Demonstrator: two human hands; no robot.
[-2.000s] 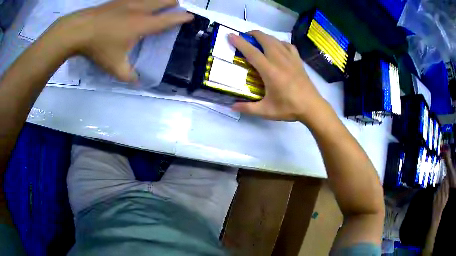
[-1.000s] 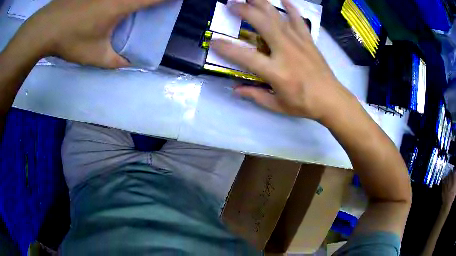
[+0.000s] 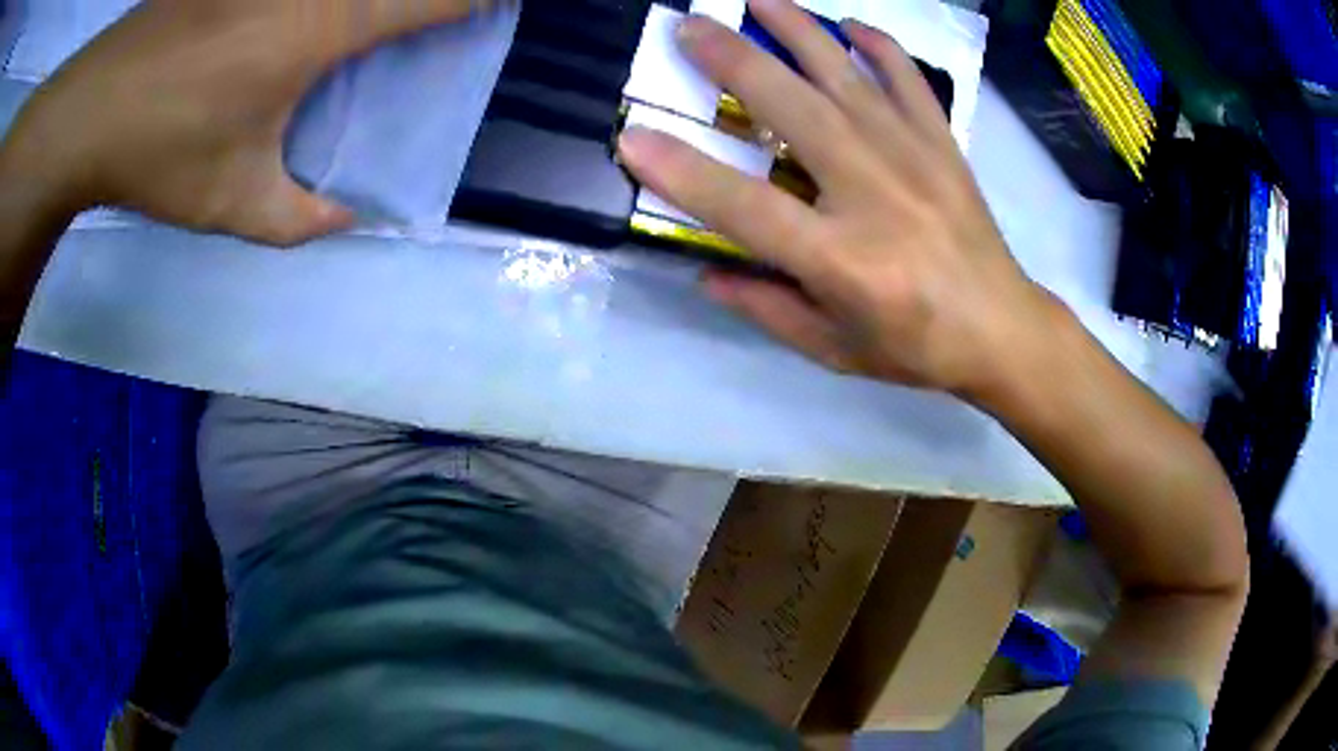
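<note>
A black housing (image 3: 546, 140) with a ribbed side lies on the bench, its left part inside a milky protective bag (image 3: 396, 125). My left hand (image 3: 191, 125) grips around the bagged end, thumb at the near side; its fingertips are cut off by the top edge. The inner block (image 3: 682, 66), with white pads and blue and yellow strips, sits at the housing's right end. My right hand (image 3: 880, 220) spans the block, fingers spread over its face and thumb at its near edge. How deep the block sits is hidden.
Blocks with yellow and blue strips (image 3: 1108, 88) and with blue and white strips (image 3: 1265, 264) stand at the right. White paper (image 3: 961, 44) lies behind my right hand. Open cartons (image 3: 939, 616) and a blue bin (image 3: 88, 514) are below the bench edge.
My left hand has closed in around the bagged end. The dark ribbed part between bag and pads shows wider than before. My right hand stays on the block; the view has shifted.
</note>
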